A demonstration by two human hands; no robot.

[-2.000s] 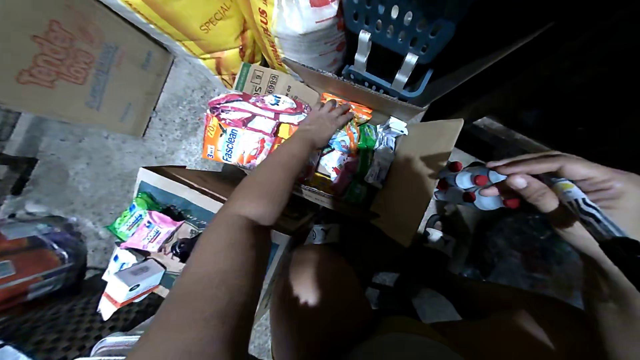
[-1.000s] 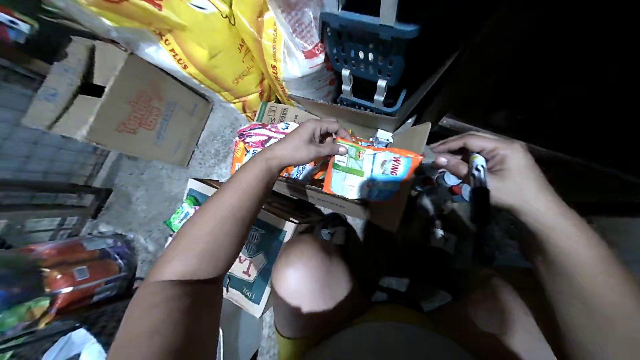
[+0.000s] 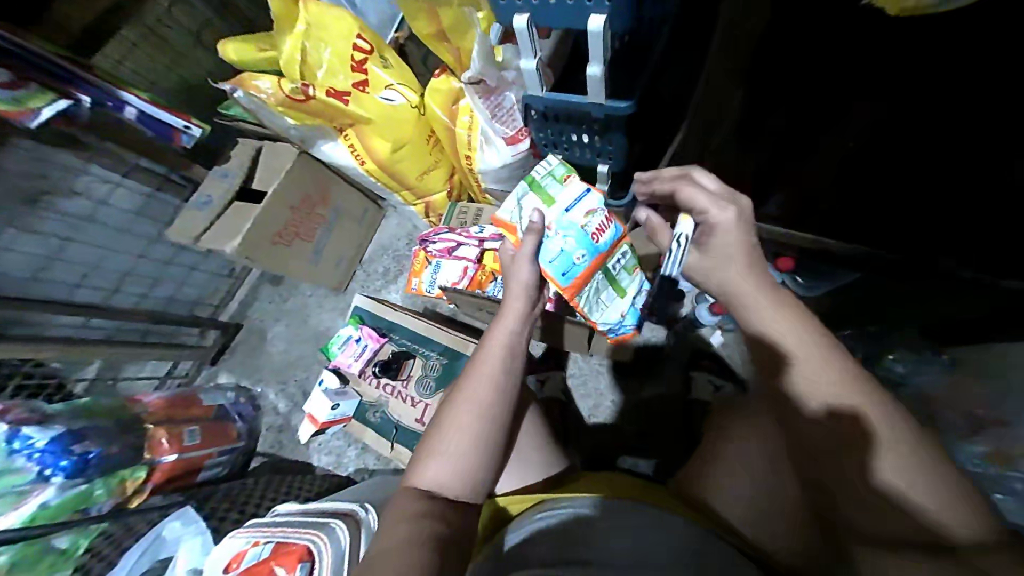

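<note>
My left hand (image 3: pixel 524 264) grips a strip of orange, white and blue Wings detergent packets (image 3: pixel 580 248) by its left side, raised above an open cardboard box (image 3: pixel 560 330). In my right hand (image 3: pixel 704 228) is a marker pen (image 3: pixel 677 254) with a white barrel and black end, pointing down just right of the packets. Pink and orange Fasclean packets (image 3: pixel 448 268) lie in the box, left of my left hand. The packets I hold hide much of the box's contents.
Yellow sacks (image 3: pixel 376 104) and blue plastic baskets (image 3: pixel 580 128) stand behind. A brown carton (image 3: pixel 308 216) sits at the left. Nearer, a green-printed carton (image 3: pixel 400 408) bears small packs (image 3: pixel 356 346). Red-capped bottles (image 3: pixel 708 310) are at the right.
My left hand was down in the box two seconds ago; it now holds the packets up, turned from how they lay a second ago. My right hand keeps the marker, now beside them.
</note>
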